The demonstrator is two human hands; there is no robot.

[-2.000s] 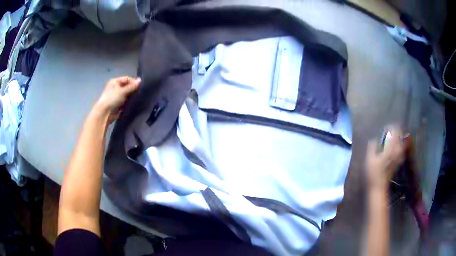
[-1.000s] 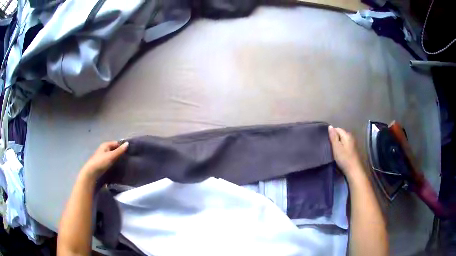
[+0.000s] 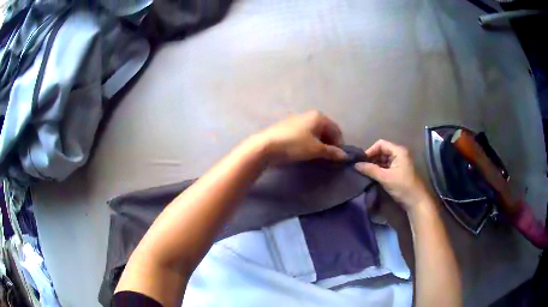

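Observation:
The jacket body lies nearest me with its pale inside (image 3: pixel 240 264) up. Its dark grey front facing (image 3: pixel 270 192) runs across the far edge. My left hand (image 3: pixel 309 139) and my right hand (image 3: pixel 393 171) pinch the facing's far right corner between fingers and thumbs, close together. The cloth is bunched between them. The dark purple pocket bag (image 3: pixel 341 240) lies below the corner, beside a pale strip (image 3: pixel 291 247). My left forearm covers part of the facing.
The steam iron (image 3: pixel 468 174) rests on the grey padded table (image 3: pixel 240 90) to the right of my right hand, its maroon hose (image 3: pixel 529 225) running off right. Crumpled grey and pale garments (image 3: pixel 66 90) lie at the far left. Pale scraps hang at the left edge.
My left hand has moved right from the facing's left end to its right corner. My right hand has shifted slightly left. The corner is now bunched instead of flat.

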